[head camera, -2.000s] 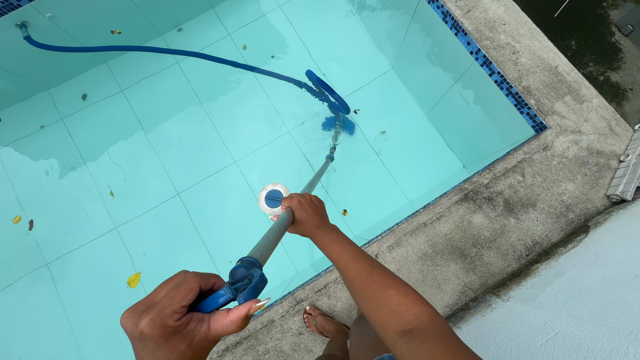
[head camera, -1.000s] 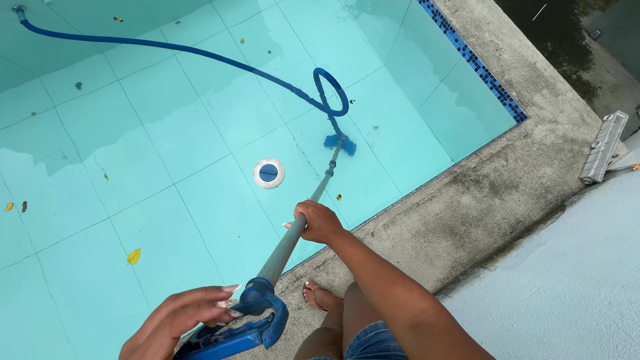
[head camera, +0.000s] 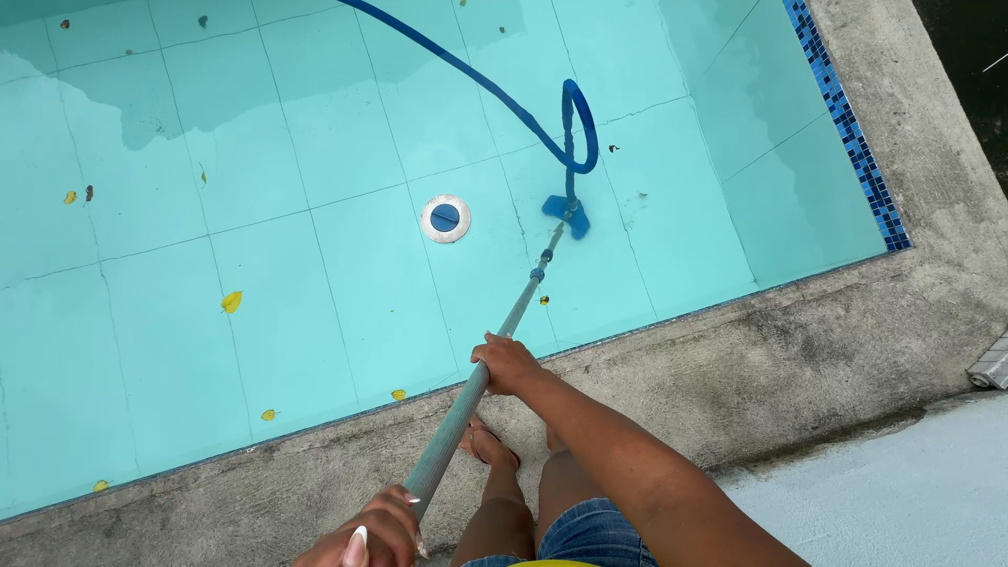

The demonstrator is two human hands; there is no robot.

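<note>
A long telescopic pole (head camera: 445,433) slopes from the bottom of the view down into the pool. My right hand (head camera: 504,362) is closed around its middle, above the pool's edge. My left hand (head camera: 378,531) grips the pole's near end at the bottom of the view; the handle under it is hidden. At the pole's far end a blue pool vacuum head (head camera: 567,216) lies under the water. A blue hose (head camera: 472,71) rises from that head, makes a loop and runs off the top of the view. A round white fitting with a blue centre (head camera: 445,218) is left of the head.
Yellow leaves (head camera: 231,302) and dark bits are scattered in the pool. A concrete coping (head camera: 693,370) borders it, with blue mosaic tiles (head camera: 850,134) along the right side. My sandalled foot (head camera: 488,445) stands on the coping. A pale surface (head camera: 882,488) and a slatted piece (head camera: 992,364) lie at the right.
My left hand has closed on the pole's near end; a second ago its fingers were extended over the blue handle. The hose loop has changed shape. My right hand still grips the pole.
</note>
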